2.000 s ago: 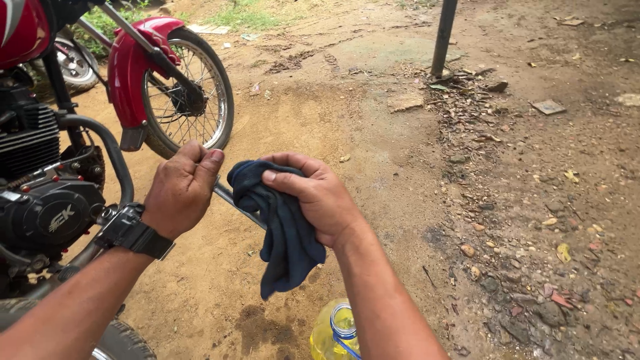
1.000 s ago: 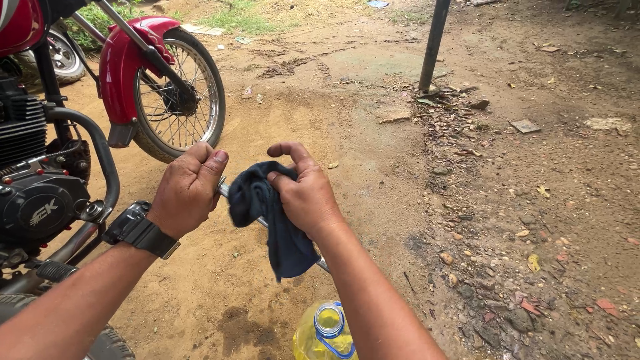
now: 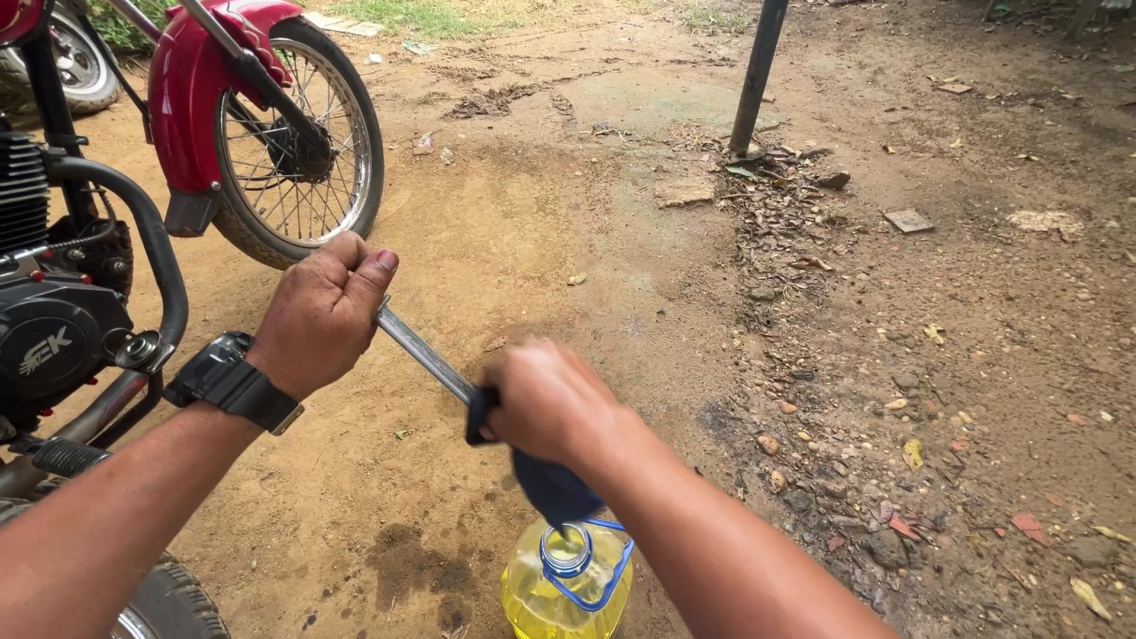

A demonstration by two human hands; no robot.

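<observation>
My left hand point(image 3: 324, 315), with a black watch on its wrist, is closed around the upper end of a slim metal rod point(image 3: 426, 357). The rod slants down to the right. My right hand point(image 3: 555, 399), slightly blurred, grips a dark blue cloth point(image 3: 552, 486) wrapped about the rod's lower part. The cloth's loose end hangs over the open mouth of a clear plastic jug point(image 3: 568, 590) with a blue handle and yellow liquid inside. The rod's far end is hidden behind my right hand and the cloth.
To the left stands a red motorcycle point(image 3: 182, 115), its front wheel point(image 3: 302, 146) beyond my left hand and its engine point(image 3: 58, 342) beside my left forearm. A dark metal post point(image 3: 759, 80) rises from the dirt ground. Stones and dry leaves point(image 3: 790, 231) lie to the right.
My right hand and the cloth have slid down the rod, away from my left hand, so more bare metal shows between them. My left hand keeps its hold.
</observation>
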